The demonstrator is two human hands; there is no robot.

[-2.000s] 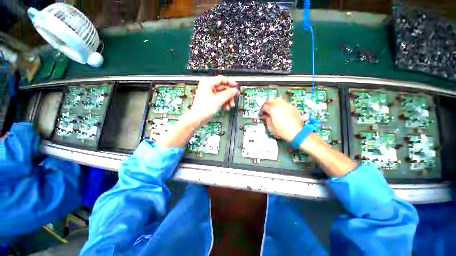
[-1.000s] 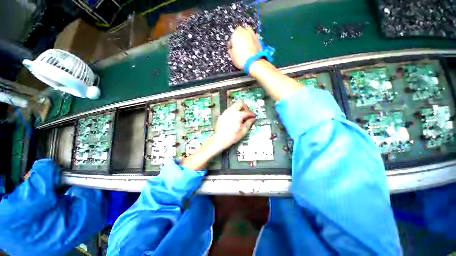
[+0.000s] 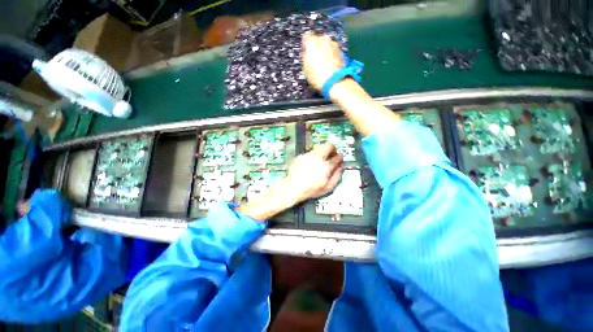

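A dark, glittering pile of loose components point(image 3: 266, 65) lies on the green mat behind the line. My right hand point(image 3: 322, 59), with a blue wrist strap point(image 3: 342, 76), is at the right part of the pile; its fingertips are blurred, so I cannot tell whether they hold a part. My left hand point(image 3: 316, 171) is over the pallet in front of me, fingers bent near the upper left circuit board point(image 3: 333, 135). What its fingertips hold is too small to tell. The lower left board point(image 3: 342, 196) shows below it. My right forearm hides part of the right boards.
Pallets with boards stand left point(image 3: 244, 178) and right point(image 3: 520, 162) on the conveyor. A white fan point(image 3: 88, 79) stands at the left. A small scattered cluster point(image 3: 453, 58) and another pile point(image 3: 549, 39) lie right. A neighbour's blue sleeve point(image 3: 52, 259) is at the left edge.
Since two seconds ago, my right hand has moved from the pallet up to the pile, and my left hand has moved right and down over the board. Over the last second both have stayed nearly in place.
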